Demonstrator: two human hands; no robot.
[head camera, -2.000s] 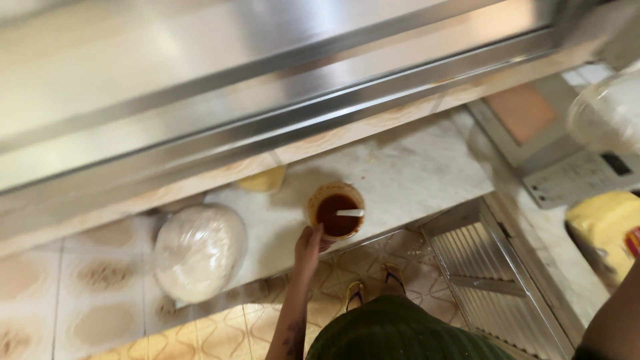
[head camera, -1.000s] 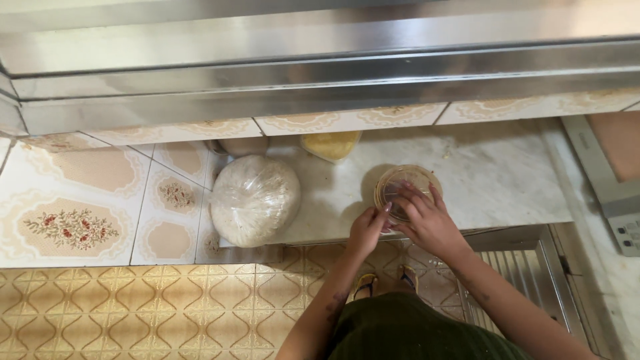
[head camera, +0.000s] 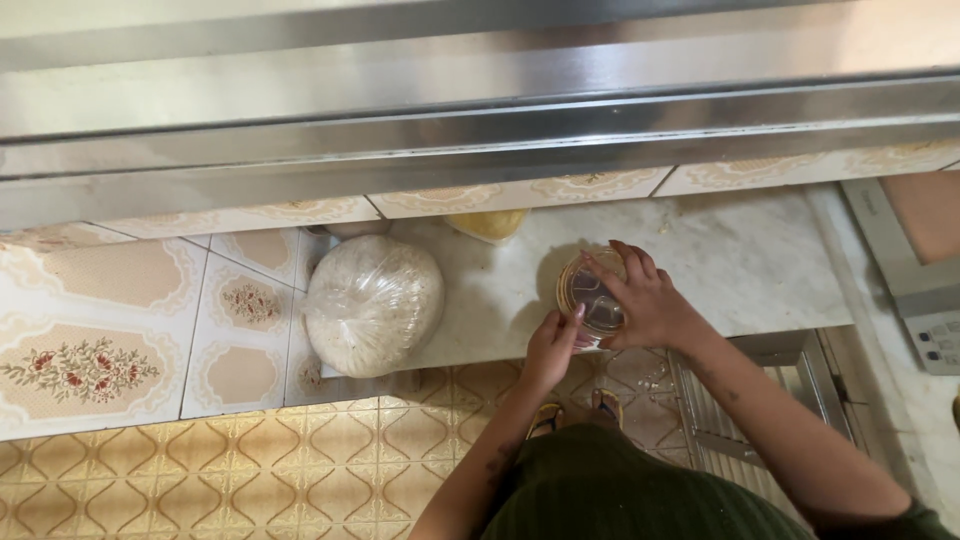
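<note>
A round plastic tub with a clear lid (head camera: 592, 292) stands near the front edge of the marble counter. My right hand (head camera: 645, 300) spreads over its right side, fingers on the lid's far rim and thumb reaching across the top. At the near left rim, my left hand (head camera: 553, 341) grips the tub with thumb up and fingers curled. The tub's contents are hard to make out beneath the lid. Left of both hands sits a large round bundle of pale material in clear plastic wrap (head camera: 375, 306).
Behind the tub, a container with yellow contents (head camera: 491, 223) stands by the tiled wall. A microwave oven (head camera: 885, 225) is at right. A wide metal hood or shelf (head camera: 480, 112) spans the upper view. A louvred metal door (head camera: 772, 397) stands below the counter.
Two seconds ago the tub was uncovered, showing red-brown contents and a spoon; a clear lid now covers it. My right hand has come onto the tub beside my left. The view has shifted.
</note>
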